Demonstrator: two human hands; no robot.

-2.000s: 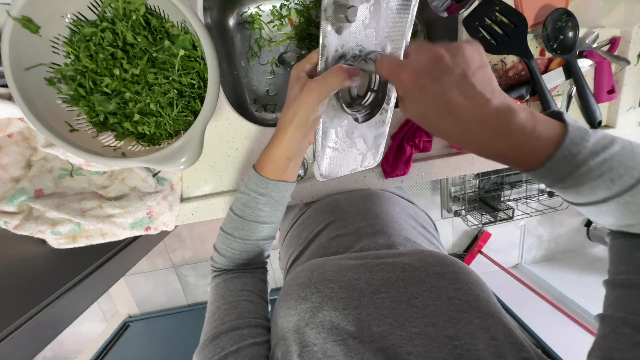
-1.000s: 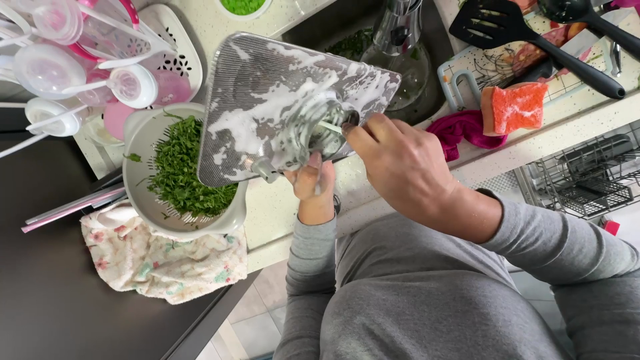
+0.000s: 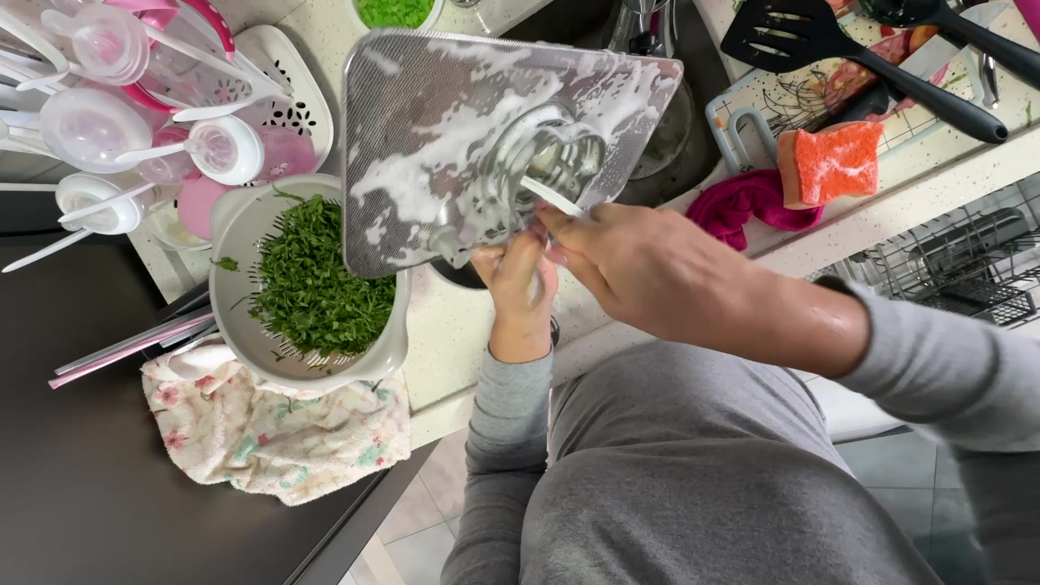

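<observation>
A soapy metal range hood filter panel with a fine mesh face is tilted above the sink edge. In front of its middle is a clear ring-shaped part, wet with suds. My left hand grips the clear part from below, fingers curled; whether it also bears the panel is hidden. In my right hand is a thin white-handled brush, its far end inside the clear part. The head of the brush cannot be made out.
A colander of chopped herbs stands left on a floral towel. Baby bottles crowd the upper left. Behind the panel is the sink. Right lie an orange sponge, a magenta cloth and a black slotted turner.
Two seconds ago the panel stood upright over the sink; it then came to lie more sideways, with foam on it. The orange sponge came into view beside the magenta cloth. The view has shifted.
</observation>
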